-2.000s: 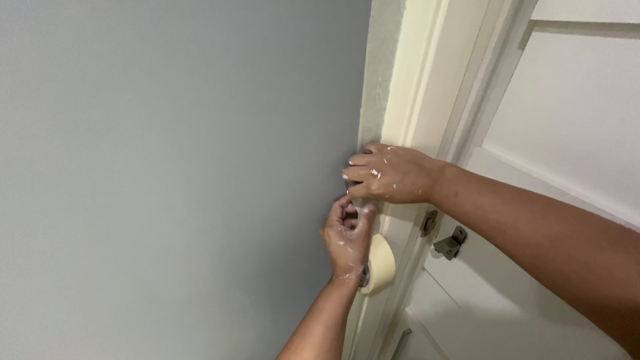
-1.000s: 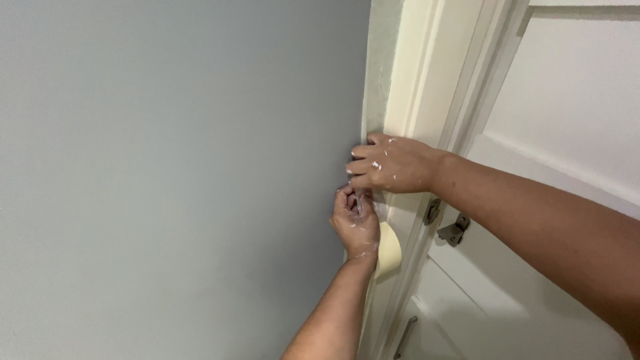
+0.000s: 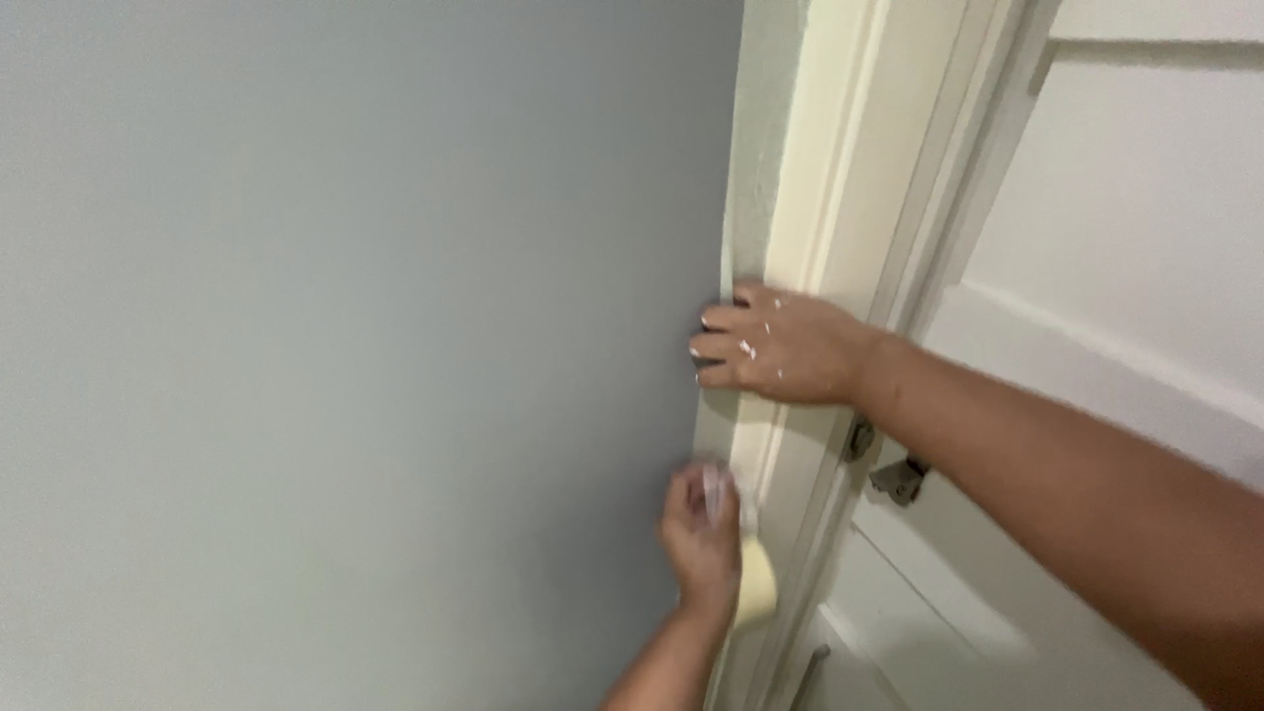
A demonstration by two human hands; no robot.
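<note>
My right hand [image 3: 780, 346], flecked with white, lies across a strip of masking material [image 3: 762, 168] at the edge of the grey wall [image 3: 346, 296], its fingertips bent round onto the wall side. Lower down, my left hand [image 3: 703, 523] is blurred, its fingers curled near the same edge; something pale and thin shows at its fingers, too blurred to name. A pale yellow roll of tape [image 3: 755, 585] shows just behind my left wrist, partly hidden by it; what holds it up cannot be seen.
The cream door frame [image 3: 839, 197] runs beside the wall edge. Right of it stands a white panelled door [image 3: 1136, 188] with a metal latch [image 3: 899, 481] and, lower, a metal handle [image 3: 810, 676]. A small metal plate [image 3: 861, 437] is on the frame.
My left hand has moved down along the wall edge, away from my right hand, which stays at the edge. The yellow roll has shifted down too.
</note>
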